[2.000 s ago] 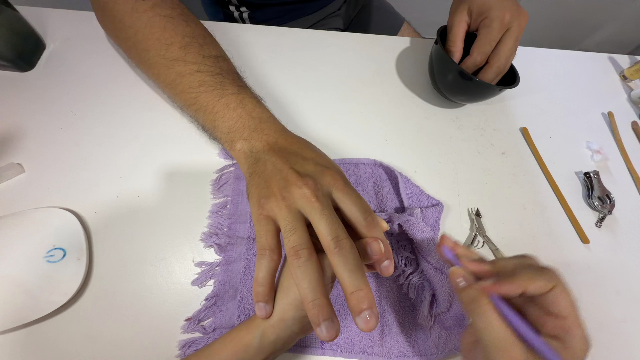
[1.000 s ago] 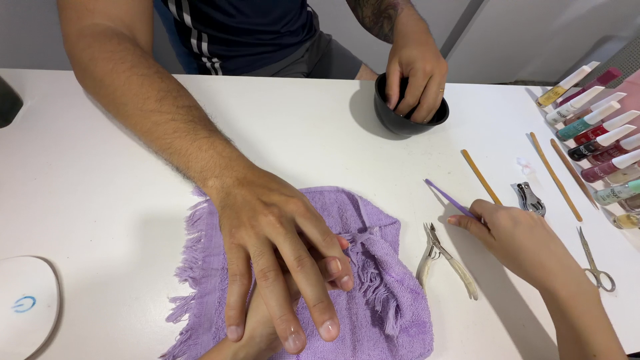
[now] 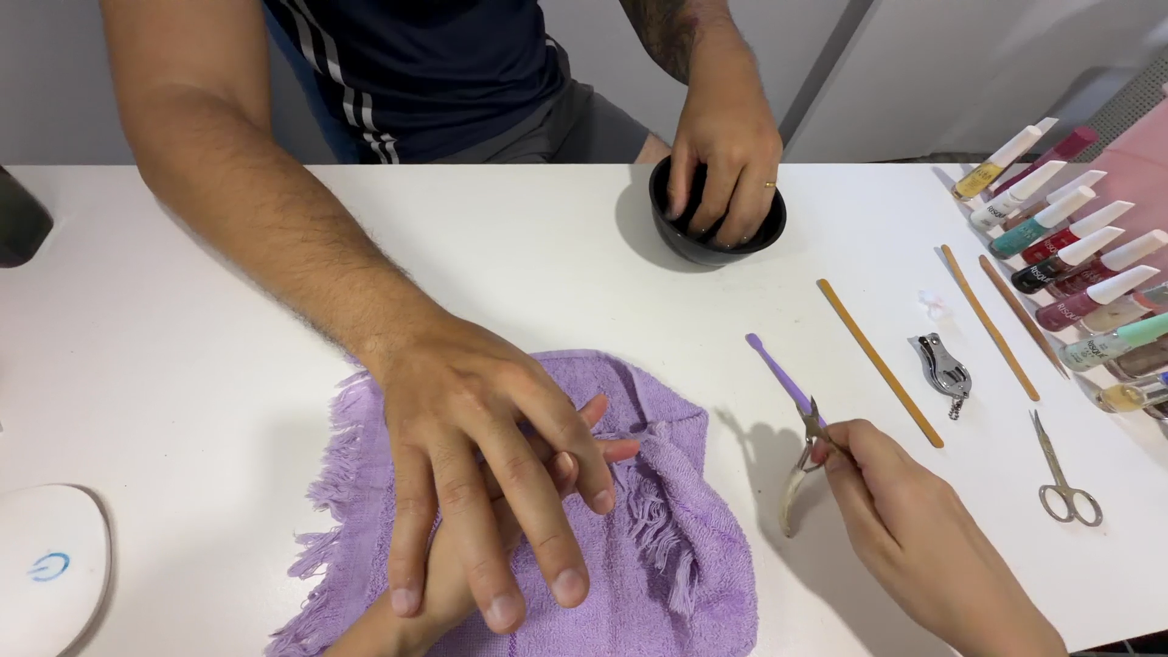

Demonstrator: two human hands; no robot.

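My left hand lies palm up under another person's hand and holds it from below; much of my hand is covered. Beneath both is a fringed purple towel. My right hand pinches metal cuticle nippers by the handles, to the right of the towel. Behind the nippers' jaws lies a purple stick tool on the white table. The person's other hand has its fingertips inside a black bowl.
Right of my right hand lie small scissors, a nail clipper, wooden sticks and a bit of cotton. Several nail polish bottles line the right edge. A white device is at lower left, a dark container at upper left.
My right hand held the purple stick two seconds ago; the stick now lies on the table. The nippers, earlier lying beside the towel, are now in my right hand. The view has shifted.
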